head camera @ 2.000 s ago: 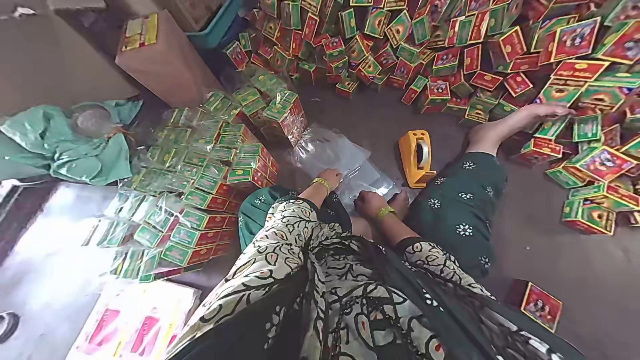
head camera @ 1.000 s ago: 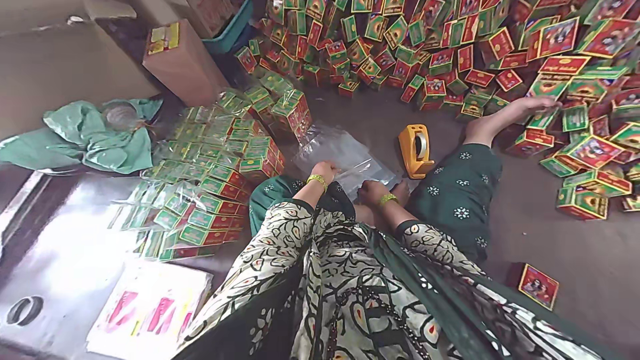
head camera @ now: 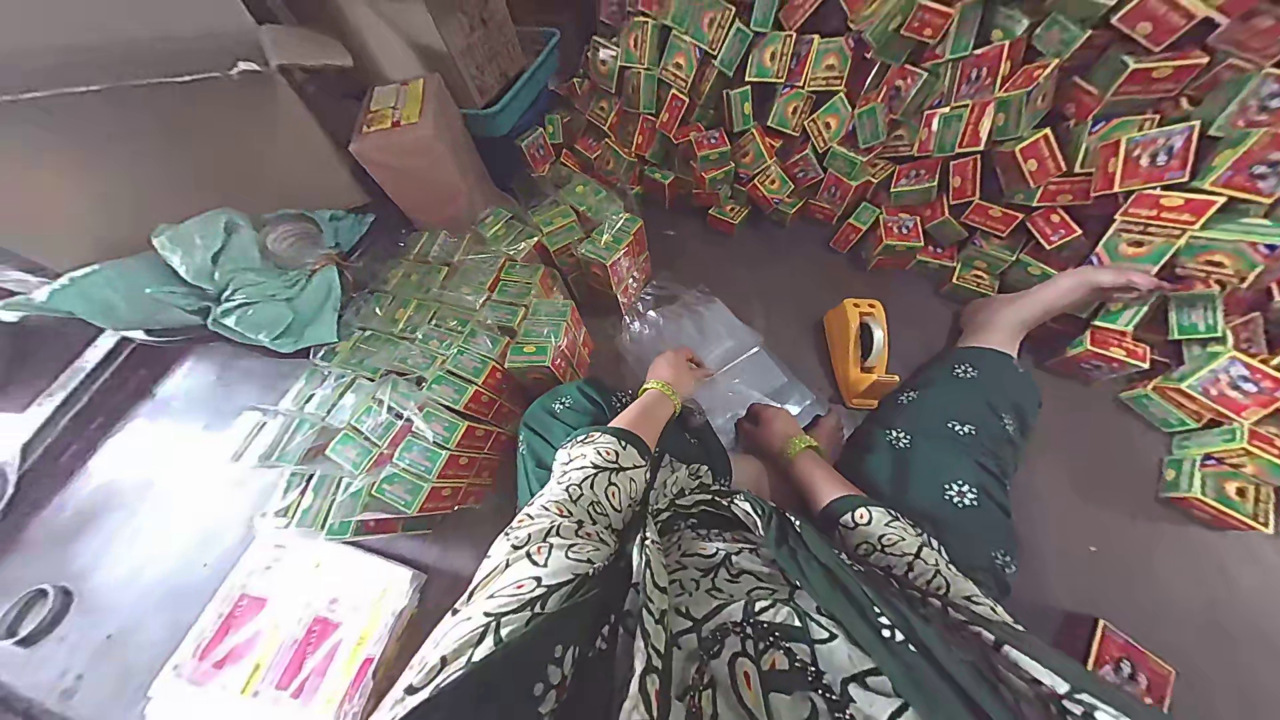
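Clear plastic bags (head camera: 705, 340) lie on the floor in front of me, between my legs. My left hand (head camera: 680, 374) rests on their left side, fingers bent at the plastic; whether it pinches a bag I cannot tell. Low on the same bags is my right hand (head camera: 768, 430), its fingers curled at the near edge, their grip hidden. A yellow tape dispenser (head camera: 860, 352) with a roll of tape stands right of the bags. To the left, rows of small red and green boxes (head camera: 440, 400) sit in clear plastic wrapping.
Many loose red and green boxes (head camera: 900, 150) are heaped across the back and right. One box (head camera: 1130, 665) lies at lower right. A green cloth bundle (head camera: 240, 285), a brown carton (head camera: 425, 150), a teal tub (head camera: 520, 90) and printed pink and white packs (head camera: 285, 625) are at left.
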